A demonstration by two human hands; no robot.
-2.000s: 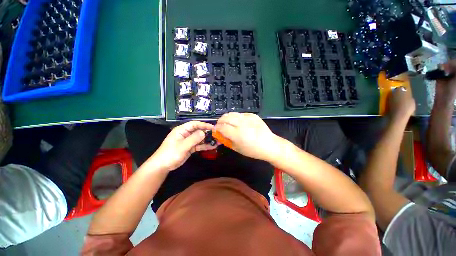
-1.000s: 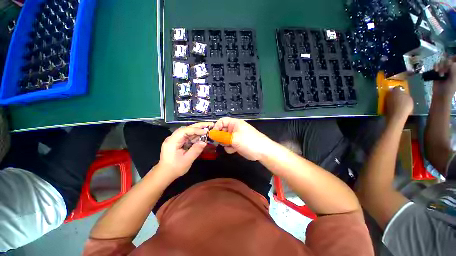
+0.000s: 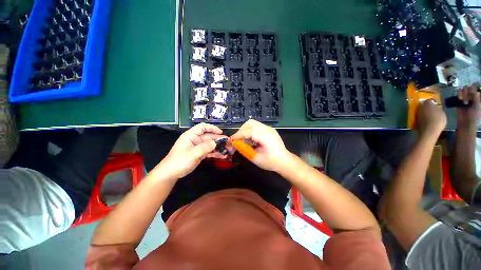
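Note:
A small dark module [image 3: 222, 146] sits between my two hands, just below the table edge, over my lap. My left hand [image 3: 194, 149] pinches it between thumb and fingers. My right hand [image 3: 262, 146] holds a short bright orange piece [image 3: 243, 149], a handle or finger cot, whose left end touches or nearly touches the module. My fingers partly hide the module and that contact. The left blister tray [image 3: 255, 79] is black and holds white-topped modules [image 3: 198, 74] in its two left columns.
The right blister tray [image 3: 345, 79] is mostly dark, with two white pieces. A blue tote [image 3: 93, 68] with dark parts stands at the left. Loose dark parts [image 3: 403, 52] lie at the right. A neighbour's hand [image 3: 431, 117] holds an orange piece [image 3: 414, 105]. Red stools [image 3: 136, 161] stand below.
The orange piece has tilted, its right end now lower, and the dark module shows more clearly between my fingers. The camera view has shifted slightly, so the table things appear further right.

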